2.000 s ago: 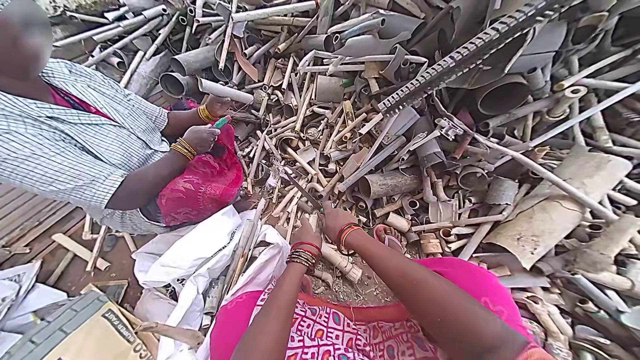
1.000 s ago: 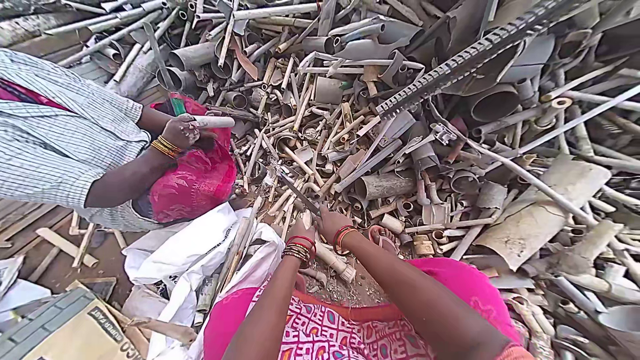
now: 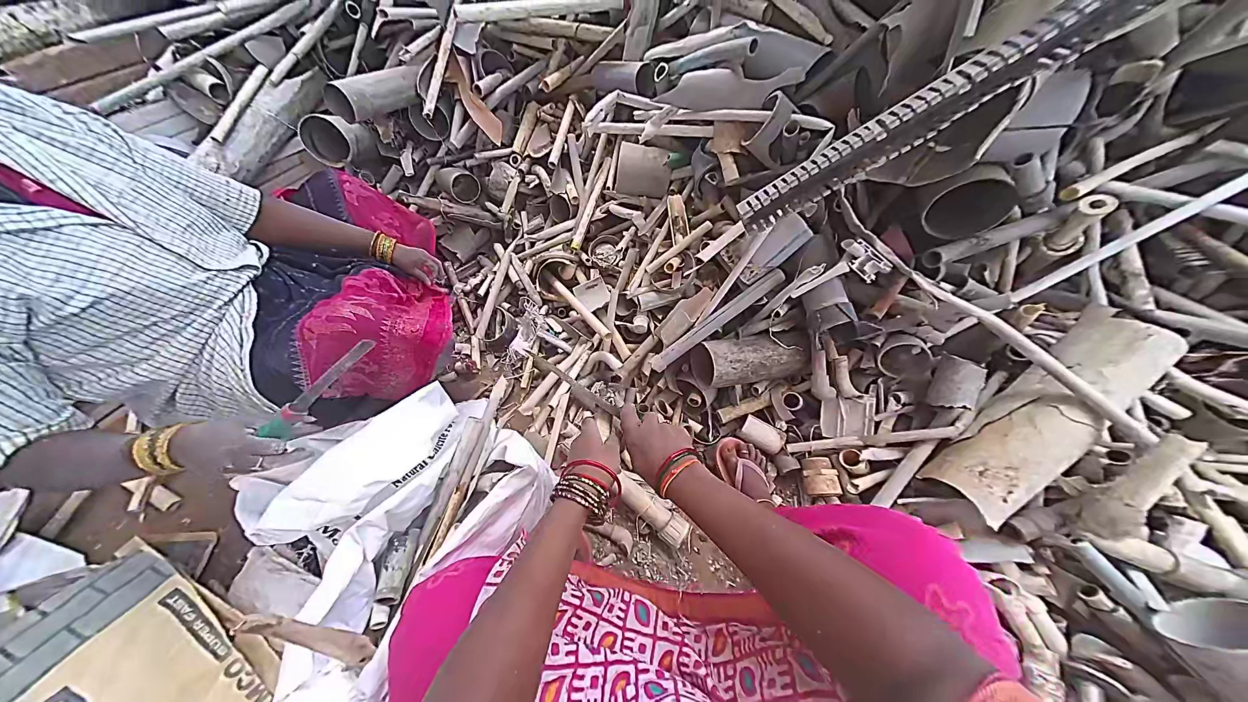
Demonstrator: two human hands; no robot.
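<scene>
My left hand (image 3: 595, 448) is low in the middle of the view, its fingers curled by a small pale piece; its grip is too small to make out. Close on its right, my right hand (image 3: 651, 439) is closed around the near end of a dark, narrow blade-like tool (image 3: 575, 387), which points up and left over the scrap. The tool's handle is hidden by the fingers. Below both hands lies a pale pipe piece with a ringed end (image 3: 658, 509), beside my sandalled foot (image 3: 743, 468).
Scrap plastic pipes (image 3: 751, 361) are heaped ahead and right. A black ribbed strip (image 3: 926, 107) crosses the upper right. At left sits a person in a striped shirt (image 3: 127, 253), one hand at a green-handled knife (image 3: 327, 380). White sacks (image 3: 361, 458) and a printed carton (image 3: 146, 634) lie lower left.
The other person's hands have moved apart: the one with the green-handled knife is now lower, near the white sacks, and the pale pipe piece once held there is gone. My hands remain close together.
</scene>
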